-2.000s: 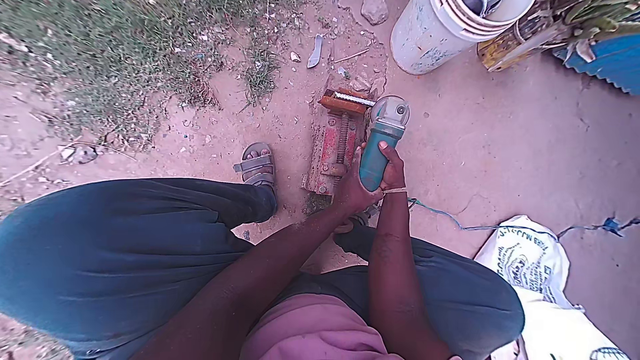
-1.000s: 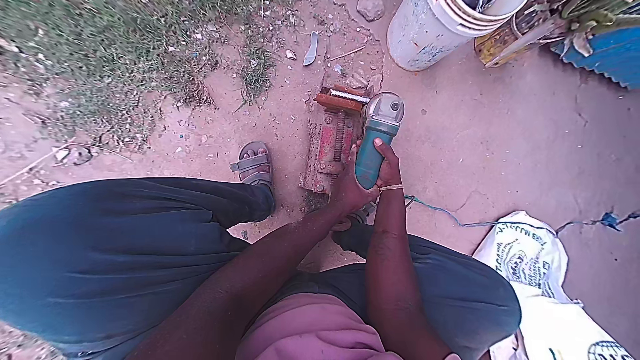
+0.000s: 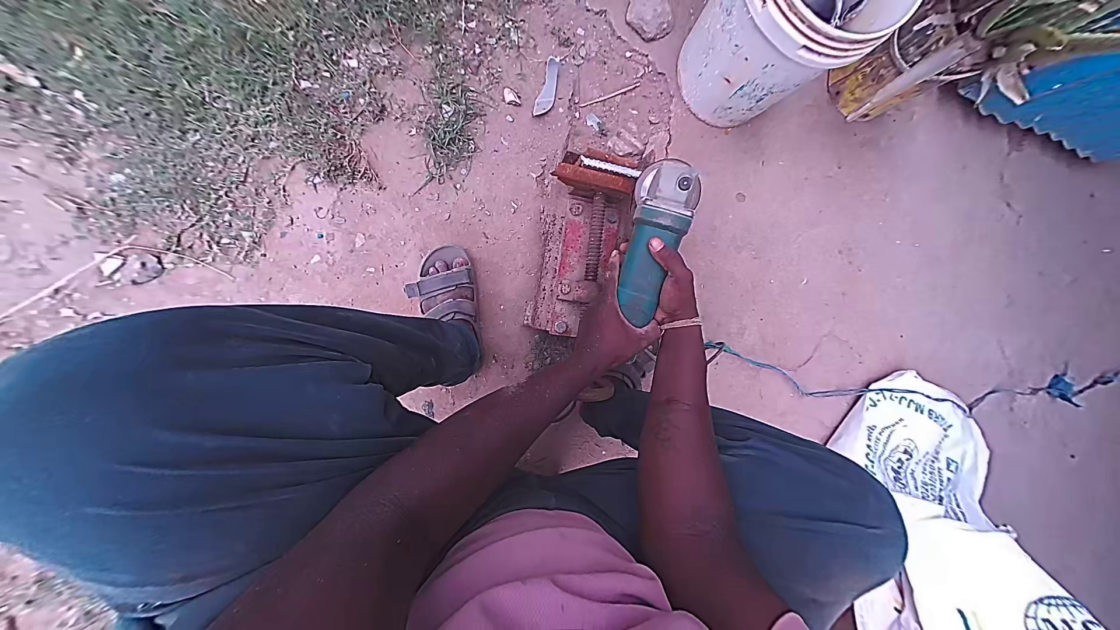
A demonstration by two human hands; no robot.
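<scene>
A green angle grinder [image 3: 646, 271] with a metal gear head is held in both my hands. My left hand [image 3: 610, 324] wraps the left and rear of its body. My right hand [image 3: 677, 284] grips the right side, thumb along the top. The grinder's head and guard are at the right end of a pale, ridged metal bar [image 3: 608, 166]; whether the disc touches it I cannot tell. The bar lies between the rusty jaws of a worn red metal bench vise [image 3: 573, 254] on the ground, its threaded screw showing beside the grinder.
A white plastic bucket [image 3: 731, 74] stands at the upper right, near a yellow container [image 3: 875, 83] and a blue corrugated sheet [image 3: 1050, 105]. A blue cord [image 3: 787, 378] crosses the ground over a printed white sack [image 3: 927, 437]. My sandalled foot [image 3: 448, 289] is left of the vise.
</scene>
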